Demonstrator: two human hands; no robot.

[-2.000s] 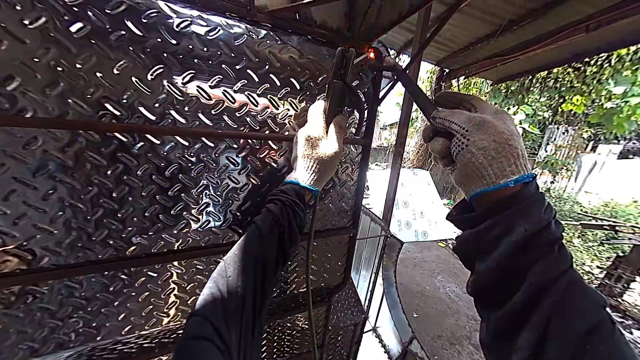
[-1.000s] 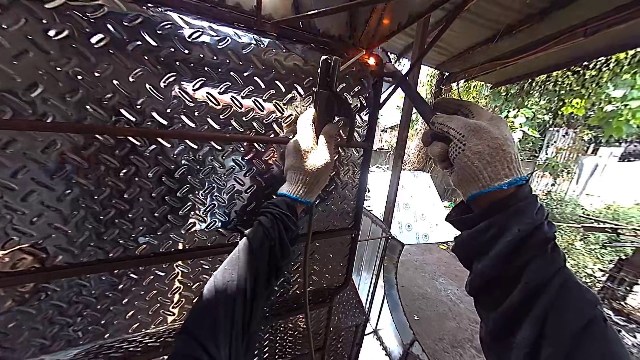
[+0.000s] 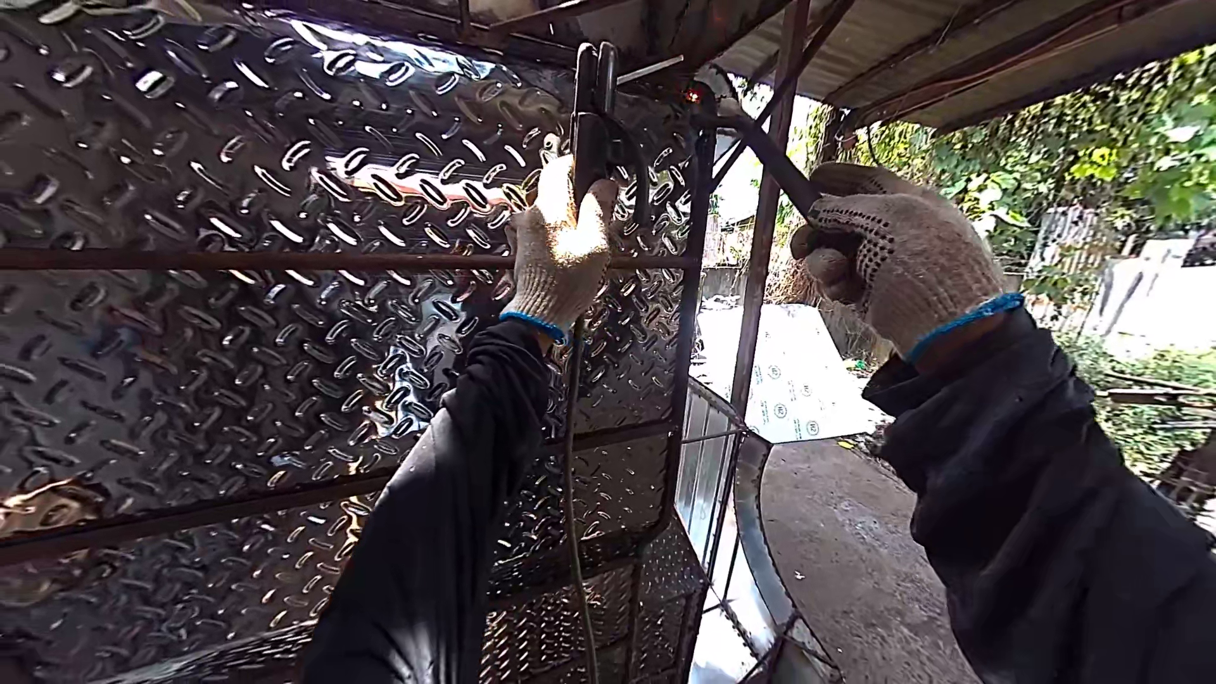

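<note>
My left hand [image 3: 562, 242], in a knit work glove, grips a welding electrode holder [image 3: 593, 123]; a short electrode [image 3: 650, 70] sticks out of its jaws to the right. The electrode's tip is apart from a small glowing red spot [image 3: 693, 95] at the top corner of the frame. A cable [image 3: 573, 475] hangs below that hand. My right hand [image 3: 907, 252], also gloved, is closed around a dark metal bar or handle [image 3: 774, 161], whose far end is beside the glowing spot. What kind of tool it is, I cannot tell.
Shiny diamond plate panels [image 3: 237, 370] fill the left side, crossed by a brown metal rail [image 3: 285, 259]. A slanted steel post [image 3: 760, 247] stands at centre right. Corrugated roofing [image 3: 912, 47] hangs above. Behind are a white printed sheet [image 3: 807, 380], concrete ground [image 3: 845, 541] and plants.
The electrode in my left hand has come away from the joint, and the bright orange glow there has shrunk to a dim red spot. My right hand stays about where it was.
</note>
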